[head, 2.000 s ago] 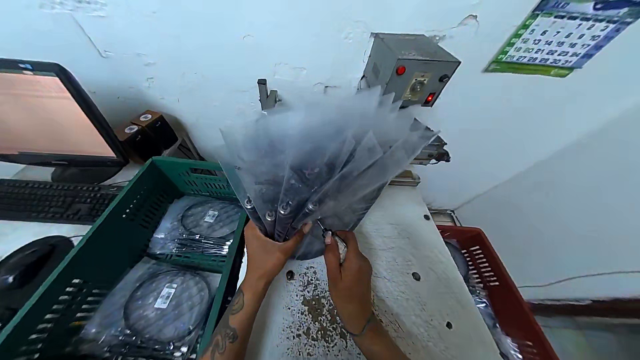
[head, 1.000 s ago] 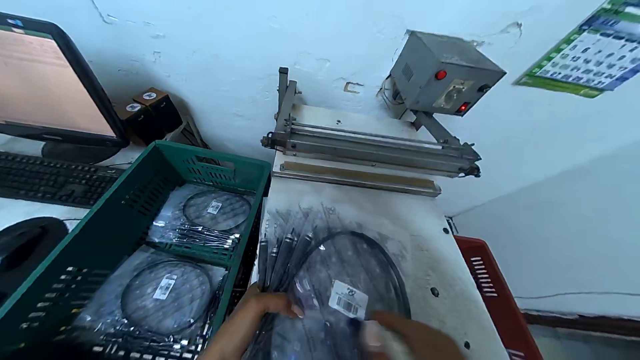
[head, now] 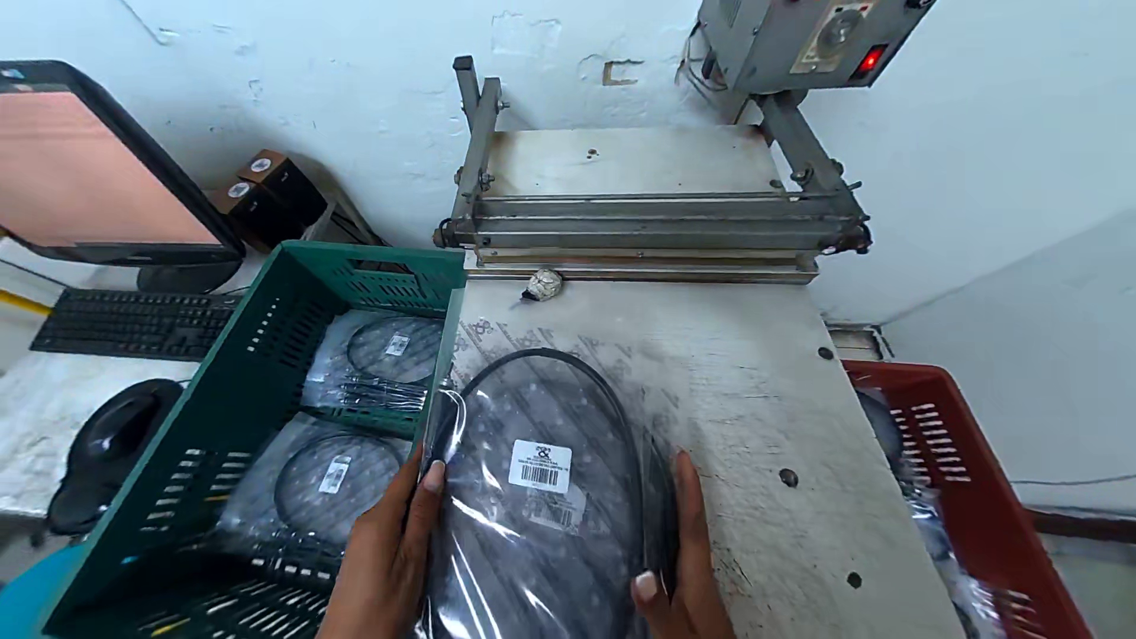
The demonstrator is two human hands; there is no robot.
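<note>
A stack of clear plastic bags (head: 541,550) with coiled black cables inside lies flat on the worn white board, a barcode label on the top bag. My left hand (head: 386,550) grips the stack's left edge, thumb on top. Along the right edge my right hand (head: 683,568) holds it with thumb and fingers. Beyond the stack stands a metal bag sealer (head: 657,232), its bar across the board. A small whitish lump (head: 543,285) rests just in front of the sealer. The lower ends of the bags are out of view.
To the left, a green plastic crate (head: 297,266) holds more bagged cables (head: 333,484). Beyond it are a keyboard (head: 133,324), a black mouse (head: 120,435) and a monitor (head: 98,177). A red crate (head: 967,479) stands at the right. The grey control box (head: 808,40) has a lit red switch.
The bags were held upright and fanned out two seconds ago; now they lie flat in a stack. My hands have moved to its two sides. The view has shifted closer.
</note>
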